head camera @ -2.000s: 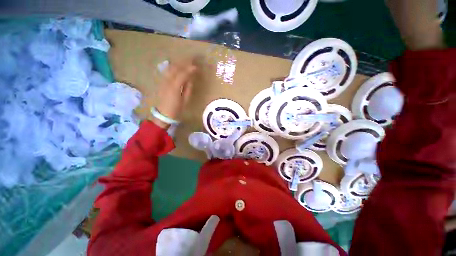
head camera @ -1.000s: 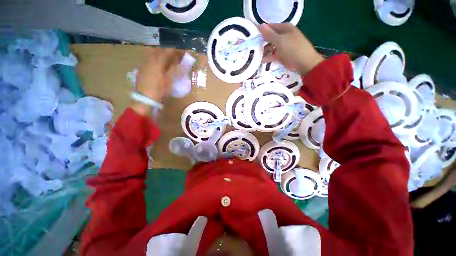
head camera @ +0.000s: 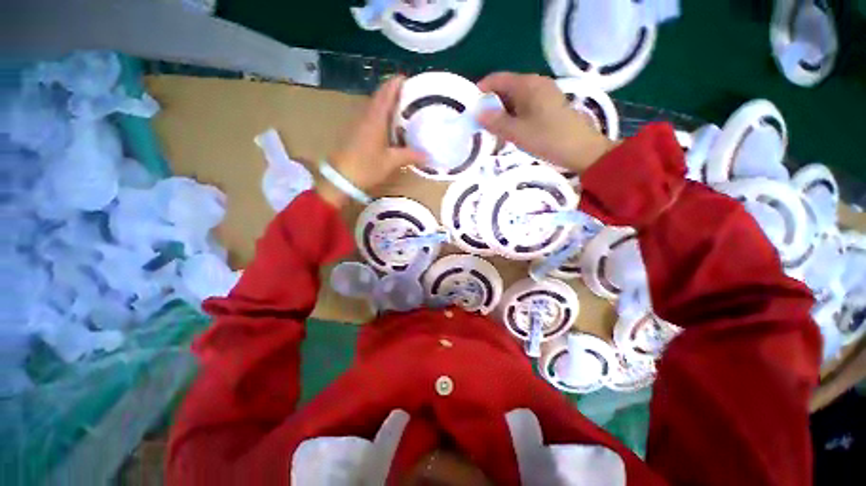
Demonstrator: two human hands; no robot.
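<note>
A white base plate [head camera: 446, 84] with dark curved slots is held above the far part of the tan board [head camera: 214, 114]. My left hand [head camera: 372, 147] grips its left rim, thumb on its lower front. My right hand [head camera: 532, 112] is at its right side, fingers on the pale tail of a translucent cover [head camera: 442, 135] whose round head lies over the plate's centre. A loose cover [head camera: 285, 180] lies on the board left of my left hand. Several bases, such as one with a tail across it [head camera: 532, 214], lie overlapping below and right of my hands.
A large heap of bluish-white covers [head camera: 71, 218] lies at the left with green translucent sheeting [head camera: 123, 380]. A grey metal arm [head camera: 228, 47] slants at the upper left. Beyond the board, the dark green conveyor [head camera: 513, 38] carries white discs. More bases [head camera: 774, 214] are heaped at the right.
My left hand has moved right from the loose cover area onto the plate's left rim. A round cover head now lies over the held plate's centre. The right hand still holds the plate's right side.
</note>
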